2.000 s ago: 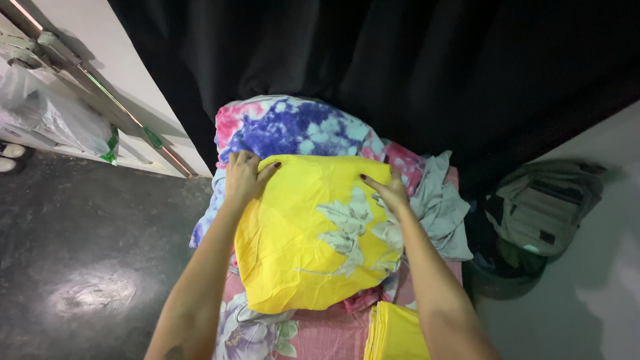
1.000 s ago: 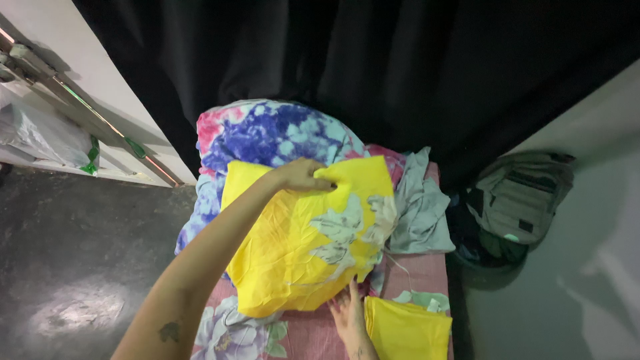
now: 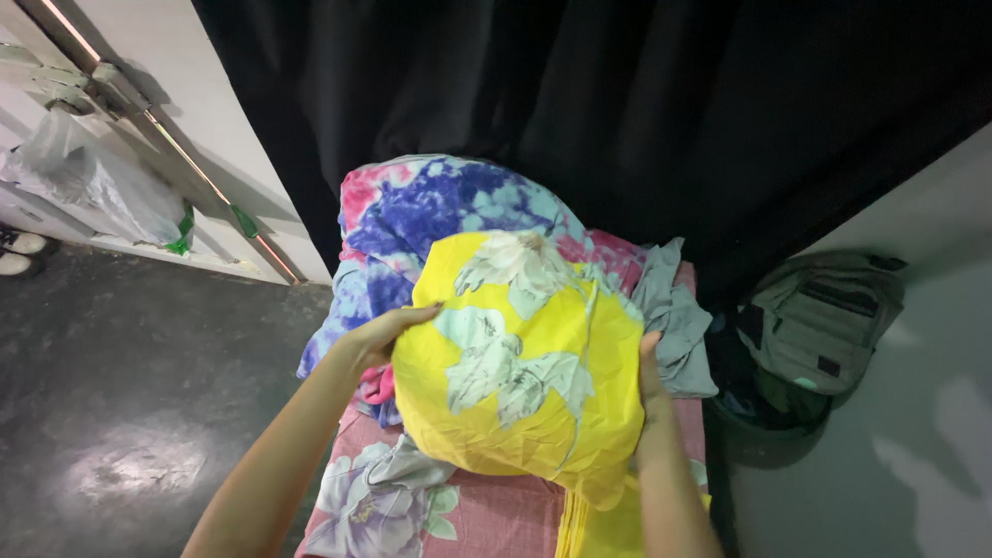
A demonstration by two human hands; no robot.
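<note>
A yellow cloth with white flower prints (image 3: 515,372) is held up between my hands, bunched into a rounded bundle. My left hand (image 3: 395,329) grips its left side, thumb on top. At its right edge, my right hand (image 3: 652,380) holds on, with the fingers hidden behind the fabric. Behind it lies a heap of blue, pink and white tie-dye fabric (image 3: 465,194), with a grey cloth (image 3: 674,333) at its right. A folded yellow cloth (image 3: 601,531) rests on the pink floral cloth (image 3: 496,515) below, partly covered by the bundle and my right forearm.
A black curtain (image 3: 581,101) hangs behind the heap. At the right, a grey backpack (image 3: 825,322) leans by the wall above a dark tub (image 3: 783,442). A plastic bag (image 3: 101,178) hangs at the left, with shoes (image 3: 19,248) on the dark floor (image 3: 155,387).
The yellow cloth has been turned, and different flowers now face up. My left hand has moved from its top to its left side, my right hand from its lower edge up to the right side.
</note>
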